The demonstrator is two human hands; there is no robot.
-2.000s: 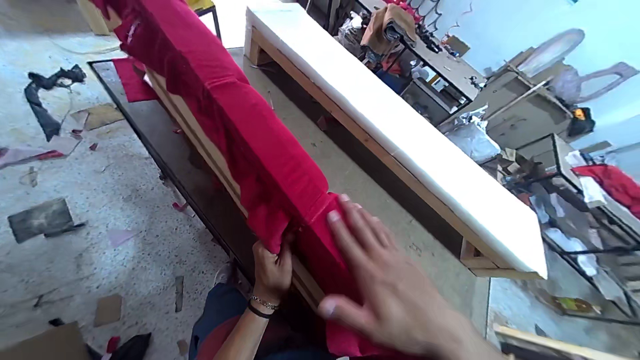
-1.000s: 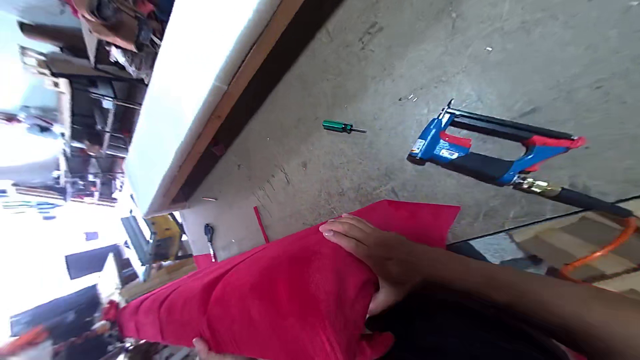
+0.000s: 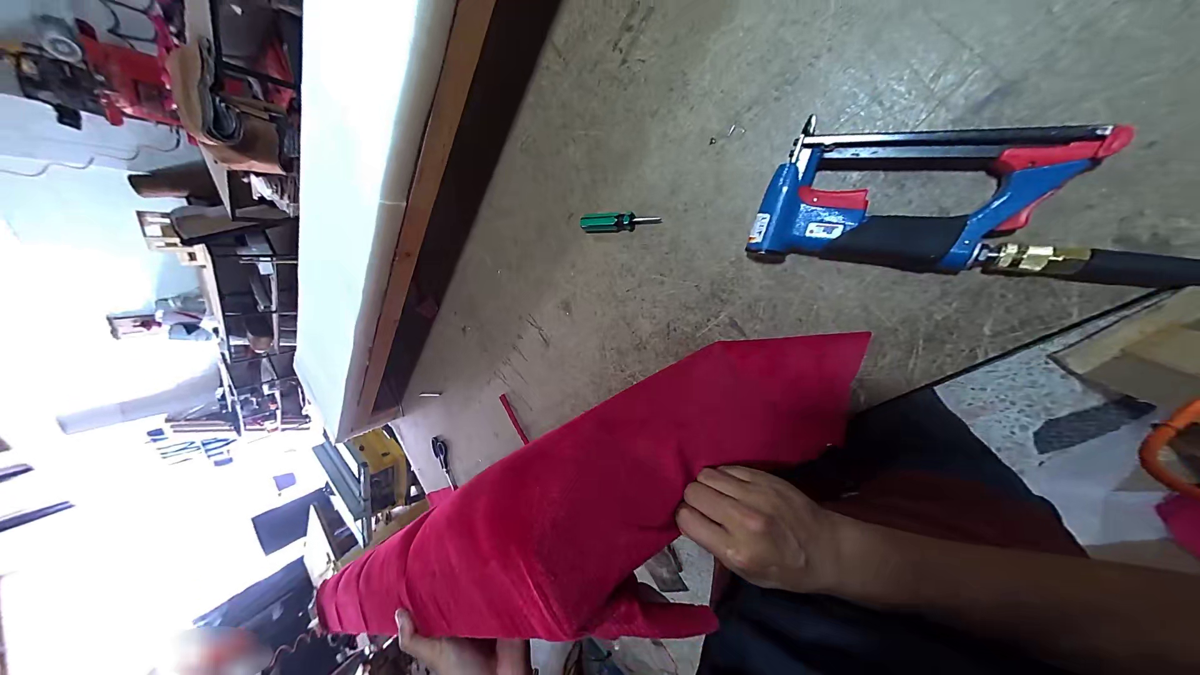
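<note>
A long piece covered in red fabric (image 3: 525,516) runs from the lower left toward the middle, its free flap (image 3: 787,375) spread over the worktable. My right hand (image 3: 750,525) has its fingers curled onto the near edge of the fabric, gripping it. At the bottom edge, my left hand (image 3: 459,652), partly cut off by the frame, holds the underside of the covered piece. A blue and red pneumatic stapler (image 3: 872,216) lies on the table beyond the fabric, with a hose on its fitting. Left of it lies a green-handled screwdriver (image 3: 614,222).
A white padded, wood-framed piece (image 3: 356,187) rests along the worktable (image 3: 656,291). Scissors (image 3: 441,452) and a thin red strip (image 3: 514,418) lie beyond the fabric. An orange hose (image 3: 1162,450) shows at the right edge. Cluttered shelves stand at the left.
My right hand has gone from lying flat on the red fabric to gripping its edge. More of the flap now lies spread out. The view turned strongly after the earliest frame.
</note>
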